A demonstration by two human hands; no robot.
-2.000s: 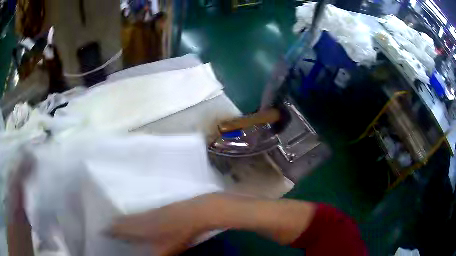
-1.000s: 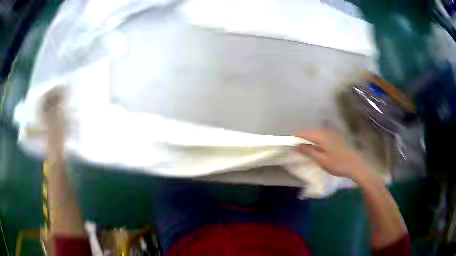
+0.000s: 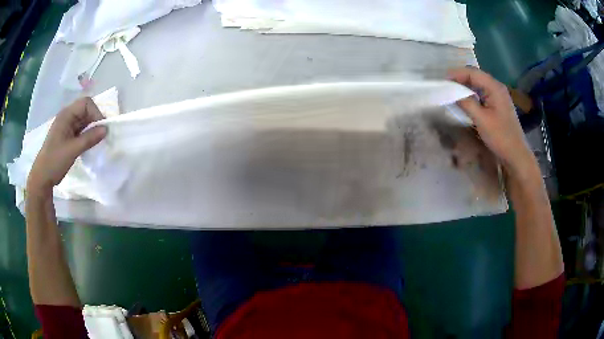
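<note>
A long white sleeve is stretched across the table between my hands, its upper edge taut and its lower part blurred. My left hand pinches its left end between thumb and fingers. My right hand grips its right end, where a small flap folds over. The grey-white table cover shows below the sleeve, with brown stains at the right. The iron's brown handle shows partly behind my right hand; the rest of the iron is mostly hidden.
A flat stack of white sleeves lies at the far side. Crumpled white pieces with a loose strip lie at the far left. A white cloth piece lies by my left hand. A box of items stands below the near edge.
The view has tilted down over the table. The sleeve, bunched along the near edge a second ago, is now pulled straight farther up. Both hands have moved away from the near edge with it.
</note>
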